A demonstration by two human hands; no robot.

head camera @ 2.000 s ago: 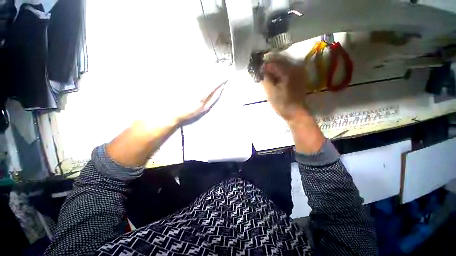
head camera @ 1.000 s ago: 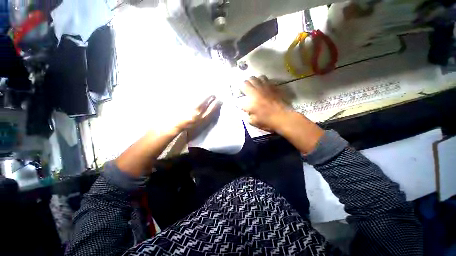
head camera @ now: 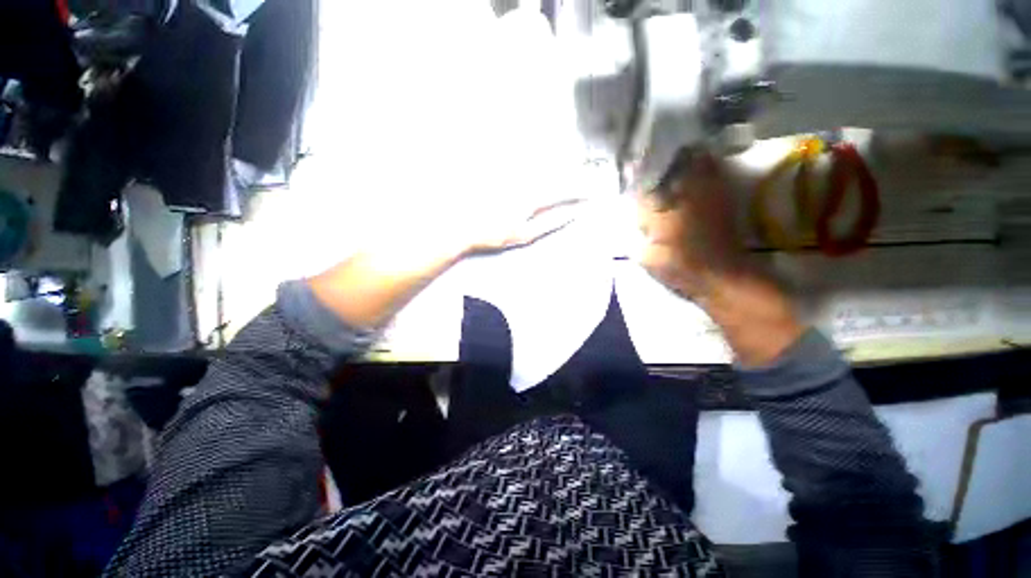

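Observation:
A white garment panel (head camera: 543, 311) lies under my hands and hangs over the table's front edge, with a black garment panel (head camera: 486, 339) beside and below it. My left hand (head camera: 497, 243) lies flat on the glaring white area, fingers pointing right towards the needle area. My right hand (head camera: 695, 243) is blurred, at the lower end of the sewing machine head (head camera: 667, 85); its fingertips are partly lost in glare, so its grip cannot be told. The needle and presser foot do not show clearly.
Scissors with yellow and red loop handles (head camera: 848, 201) lie under the machine arm. Black and grey cut pieces (head camera: 187, 113) hang at the left. A printed ruler (head camera: 904, 316) runs along the front table edge. White boards (head camera: 741, 474) stand below the table at right.
The view has shifted. My right hand has moved up to the machine head from the cloth beside it. The white panel now hangs lower in a point, with more black cloth showing.

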